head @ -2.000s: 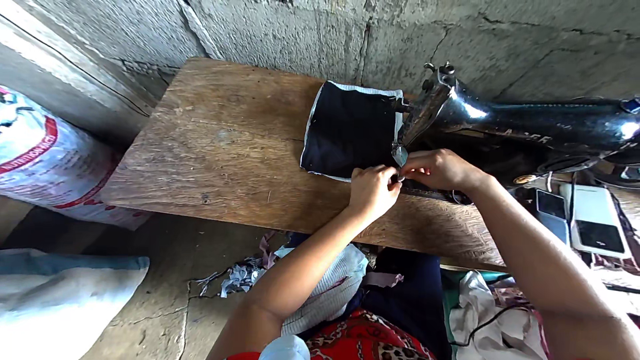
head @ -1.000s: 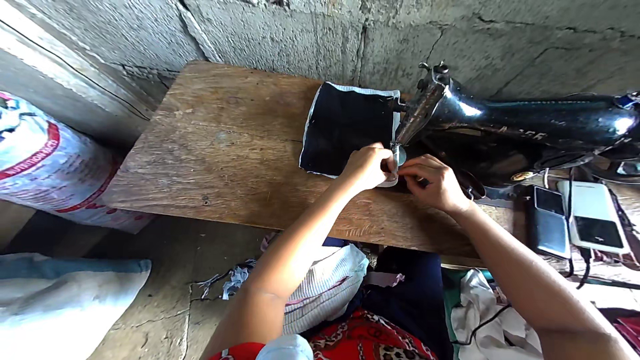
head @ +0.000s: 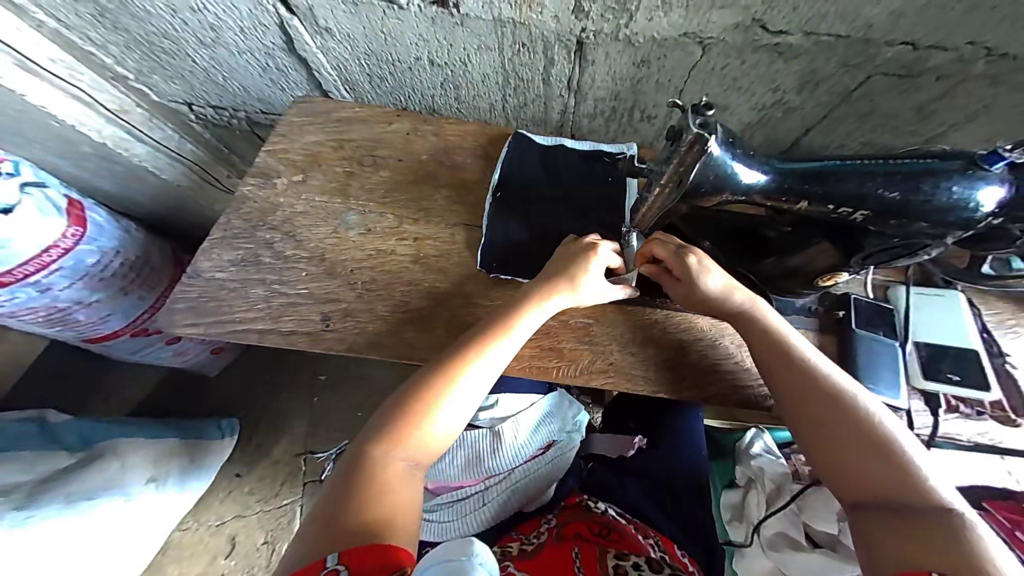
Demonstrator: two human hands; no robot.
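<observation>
A black fabric piece [head: 556,208] with a pale binding strip along its edges lies flat on the wooden table, its right edge under the head of a black sewing machine [head: 800,188]. My left hand [head: 588,270] grips the lower right corner of the piece, where the pale binding strip [head: 626,278] shows between thumb and fingers. Just right of the needle area, my right hand [head: 688,272] pinches the same corner with its fingertips. The needle and presser foot are mostly hidden by the machine head and my fingers.
The wooden table [head: 360,224] stands against a block wall. Two devices with dark panels, one dark [head: 876,352] and one white [head: 944,320], lie at the right with cables. Printed sacks [head: 96,264] stand left; ribbed cloth [head: 512,456] lies over my lap.
Both hands stay near the needle. My left hand has turned so its thumb points right at the corner, and my right hand's fingers have closed in beside it. The black piece has hardly shifted.
</observation>
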